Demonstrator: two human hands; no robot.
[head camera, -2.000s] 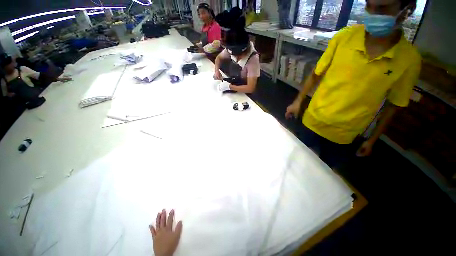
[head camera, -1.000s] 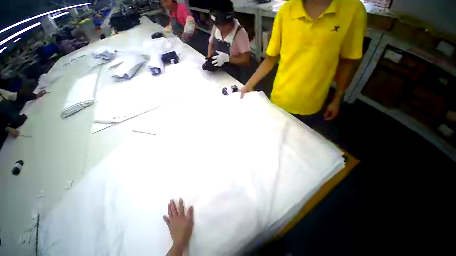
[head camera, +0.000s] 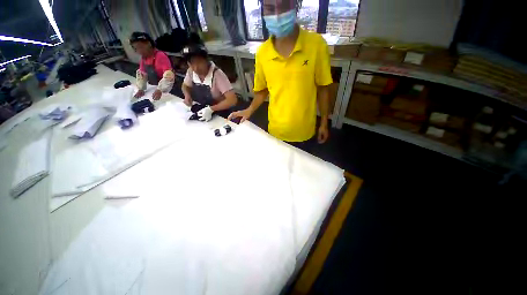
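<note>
Neither of my hands is in the picture. White sheet material (head camera: 214, 201) lies nearest in front of me and covers much of the worktable (head camera: 23, 230). Its layered edges show at the right corner, and faint crease lines run across it. A thin rod or strip (head camera: 121, 197) lies at its left part. A small black-and-white object (head camera: 222, 131) lies near the far right edge of the sheet.
A person in a yellow shirt (head camera: 294, 86) stands at the table's right side, one hand on its edge. Two seated coworkers are beyond. Folded white lengths (head camera: 32, 161) and crumpled white pieces (head camera: 92, 123) lie left. Shelves of cartons (head camera: 399, 103) stand behind.
The view has swung to the right. My one visible hand, which lay on the white sheet, is out of the picture. The yellow-shirted person's hand stays at the table edge.
</note>
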